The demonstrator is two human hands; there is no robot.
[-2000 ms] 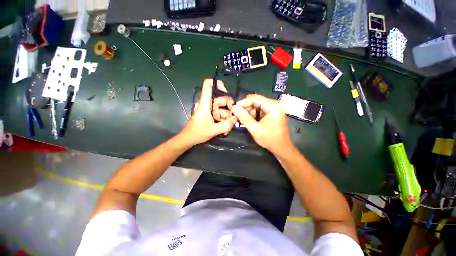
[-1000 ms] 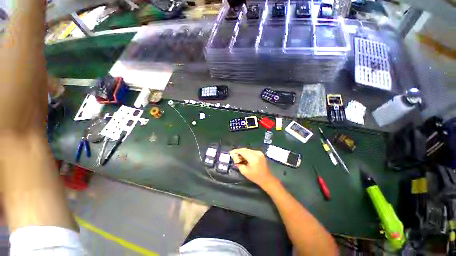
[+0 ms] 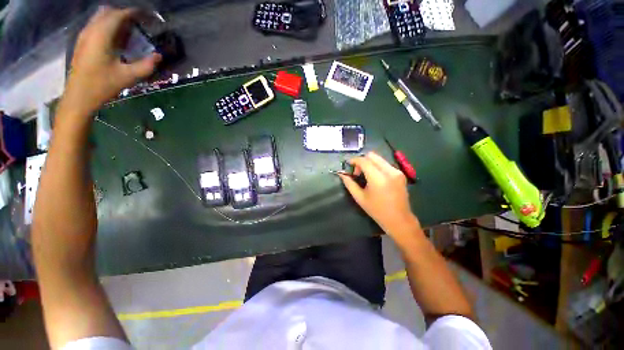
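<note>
My left hand (image 3: pixel 102 58) is at the upper left over the grey strip, its thumb and fingers around a dark phone-like piece with a pale face (image 3: pixel 139 45). My right hand (image 3: pixel 383 188) is above the mat, right of centre, its fingertips closed on a small thin tool (image 3: pixel 347 173), partly hidden. Three black back housings with white labels stand in a row, the middle one (image 3: pixel 239 179) slightly lower. A main board (image 3: pixel 333 137), white keypad side up with a dark screen, lies above and left of my right hand.
A keypad phone (image 3: pixel 244 100), red block (image 3: pixel 288 83) and white-faced battery (image 3: pixel 349 81) lie behind. A red-handled screwdriver (image 3: pixel 404 166) lies right of my right hand; the green electric screwdriver (image 3: pixel 507 179) is farther right. A thin pale strand (image 3: pixel 167 162) curves below the housings.
My left hand has left the middle of the mat and reached to the grey strip, taking hold of a piece. My right hand has moved right, off the housings. The camera view has shifted.
</note>
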